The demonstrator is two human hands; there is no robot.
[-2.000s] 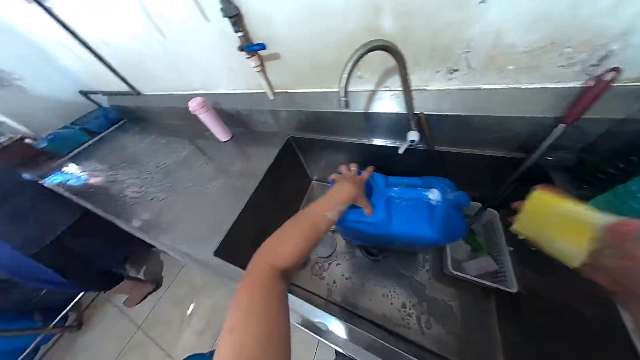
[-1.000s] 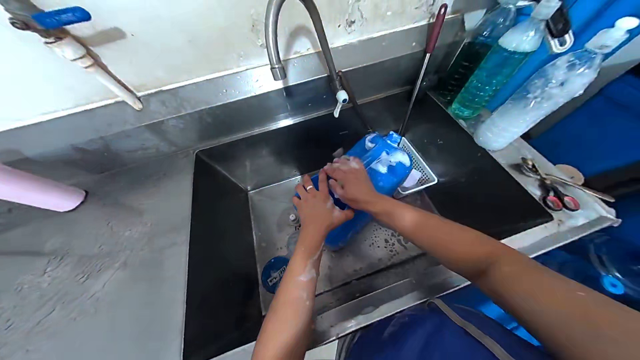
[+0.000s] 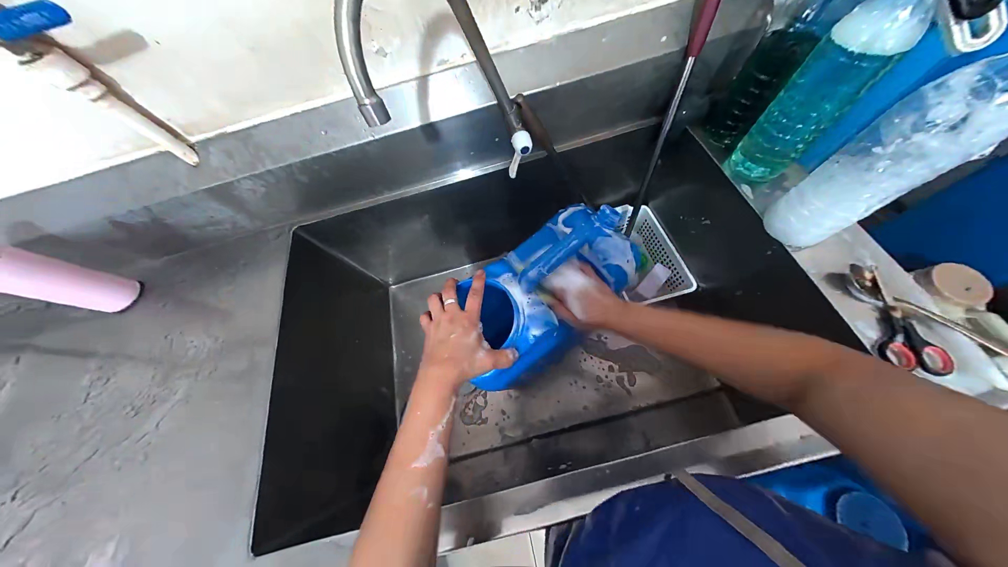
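Note:
A blue plastic jug (image 3: 543, 335) with a wide round opening and a moulded handle lies tilted in the metal sink (image 3: 504, 409), with soap suds on it. My left hand (image 3: 461, 335), with a ring on one finger, grips the rim of the opening, thumb and fingers spread around it. My right hand (image 3: 581, 295), blurred and soapy, presses on the jug's side near the handle. A bit of yellow-green shows at its fingers; the rest of what it holds is hidden. Suds also streak my left forearm.
A white perforated basket (image 3: 665, 252) stands behind the jug. Above the sink are a curved faucet (image 3: 358, 71) and a long red-handled tool (image 3: 681, 94). Bottles with green (image 3: 811, 102) and whitish liquid (image 3: 874, 157) and scissors (image 3: 909, 346) are at right, a pink bottle (image 3: 67, 279) at left.
The yellow sponge seen in my right hand two seconds ago is now mostly hidden. Both hands are now on the jug, whose wide opening has come into sight. The view has moved closer over the sink.

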